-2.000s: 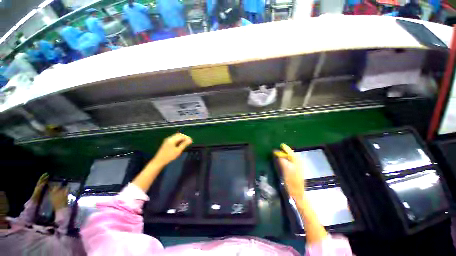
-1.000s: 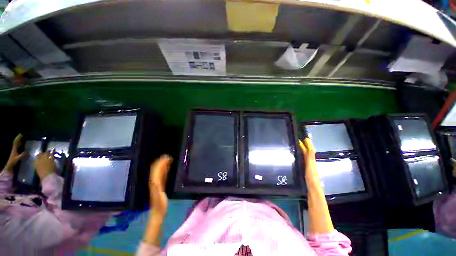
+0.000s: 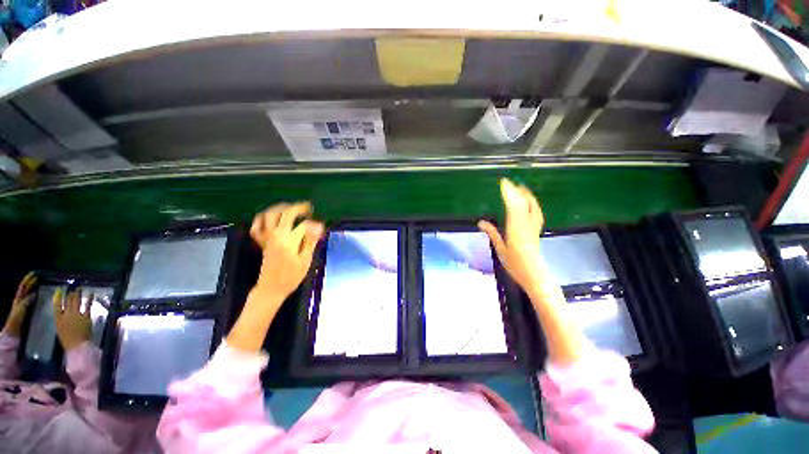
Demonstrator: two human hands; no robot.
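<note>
A black tray [image 3: 410, 365] lies in front of me with two tablets side by side. The left tablet [image 3: 357, 297] and the right tablet [image 3: 463, 297] are lit white with a bluish pattern at the top. My left hand [image 3: 286, 241] is over the tray's upper left corner, fingers bent and slightly blurred, nothing seen in it. My right hand [image 3: 519, 226] is at the tray's upper right corner, thumb and fingers apart, with yellow on the fingertips, nothing seen in it.
A two-tablet tray [image 3: 168, 310] stands at left, another [image 3: 593, 288] at right, and more black trays [image 3: 734, 288] farther right. Another person's hands [image 3: 73, 317] touch a tablet at far left. A shelf [image 3: 355, 35] with papers runs above the green bench [image 3: 417, 191].
The dark screens marked 58 are now lit white and blue. Both hands have moved up, from the tray's sides to its upper corners. The view has shifted slightly.
</note>
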